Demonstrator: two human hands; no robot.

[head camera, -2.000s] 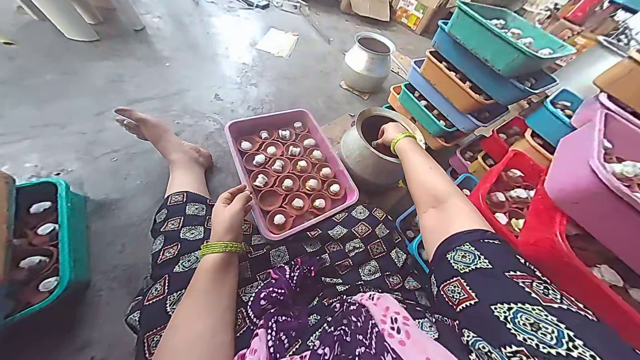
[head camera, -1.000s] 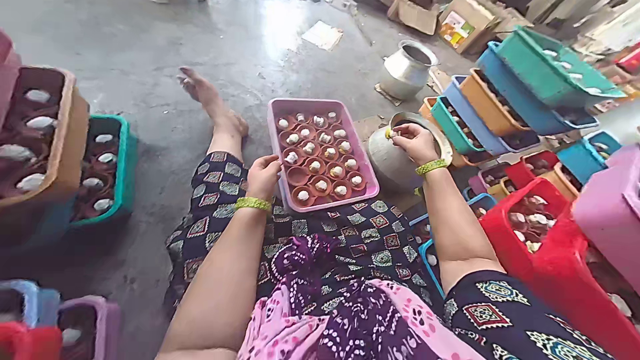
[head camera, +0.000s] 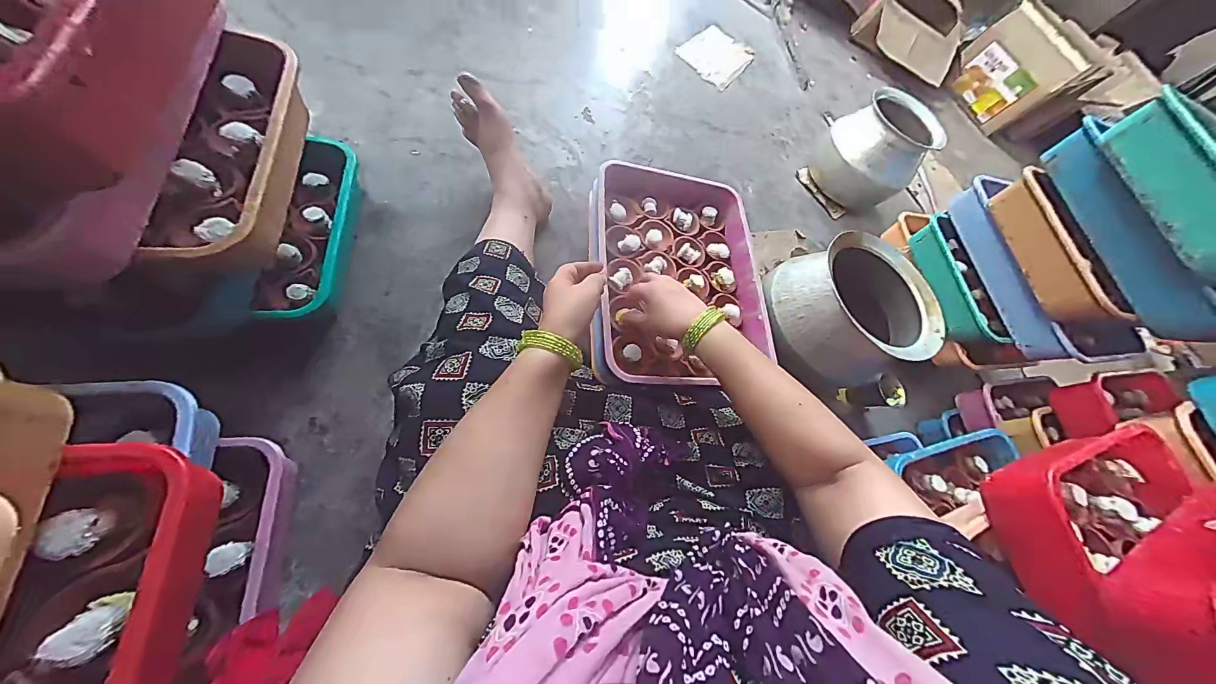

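Observation:
A pink plastic tray [head camera: 755, 285] lies across the lap, filled with rows of small round brown clay-like cups, most with a white lump [head camera: 717, 251] in the middle. My left hand [head camera: 573, 299] grips the tray's left rim between thumb and fingers. Over the tray's left half is my right hand [head camera: 660, 304], its fingertips down at a cup with something small and yellowish at them; how it is held is hidden. Just right of the tray, a wide-mouthed metal pot [head camera: 807, 304] leans with its opening toward the right.
A second metal pot [head camera: 860, 157] stands farther back. Stacked coloured tubs of similar cups rise at the right, with a red tub [head camera: 1045, 503] near my right elbow. More stacks, among them a teal tub [head camera: 344, 228], are at the left. Cardboard boxes [head camera: 1026, 71] lie at the back right.
My right hand was in the near pot's mouth at first, then at its rim, and is now over the tray. My left hand stays at the tray's left edge. The view has turned left.

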